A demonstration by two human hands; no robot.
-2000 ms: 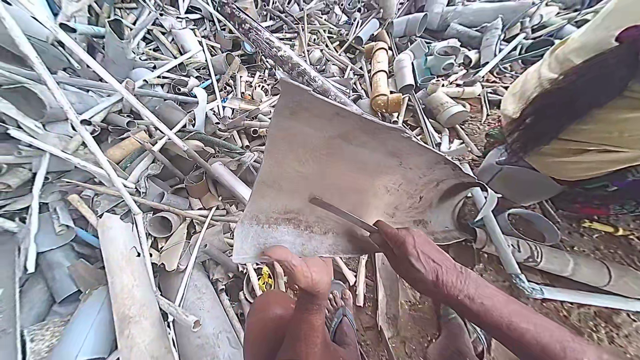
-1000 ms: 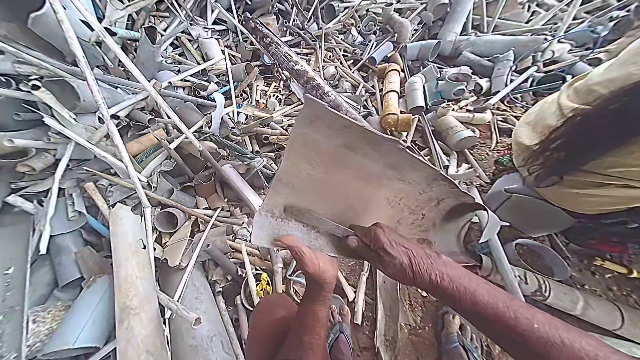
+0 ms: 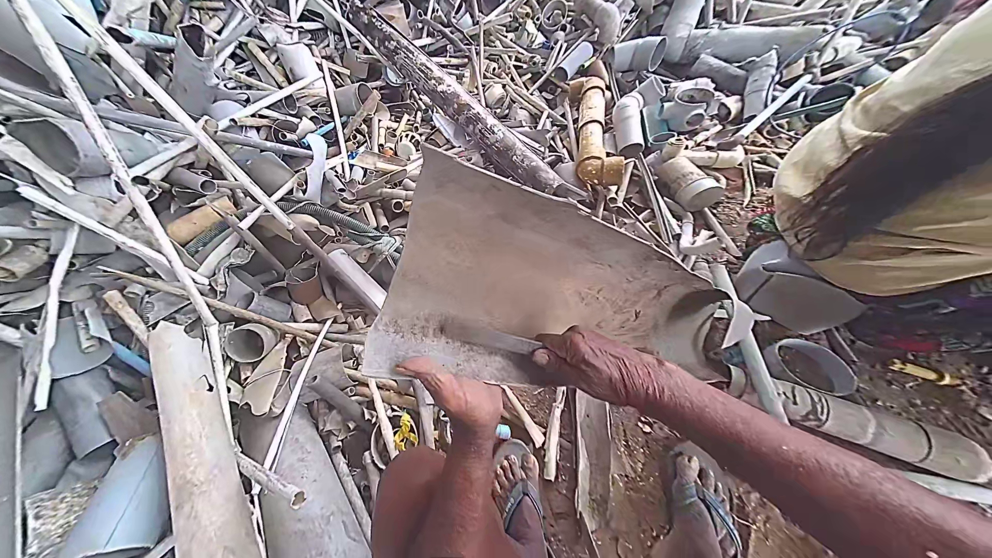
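Note:
A large, dirty, whitish sheet of split plastic pipe (image 3: pixel 504 256) lies tilted in front of me, its right end still curled. My left hand (image 3: pixel 453 391) grips its near left edge, thumb on top and the fingers hidden underneath. In my right hand (image 3: pixel 593 360) is a flat metal blade (image 3: pixel 500 339), blurred, which points left and lies against or just over the sheet's surface near that edge. Whether the blade is a knife or a scraper, I cannot tell.
Scrap plastic pipes (image 3: pixel 205 442) and fittings heap up ahead and to the left. A yellowish pipe fitting (image 3: pixel 593 132) lies beyond the sheet. At the right is a person in pale yellow clothing (image 3: pixel 930 256). My sandalled feet (image 3: pixel 519 488) stand on brown soil.
The blade has moved over the sheet, from its middle part toward the near left edge, where it is now blurred. My left hand keeps its hold on the edge.

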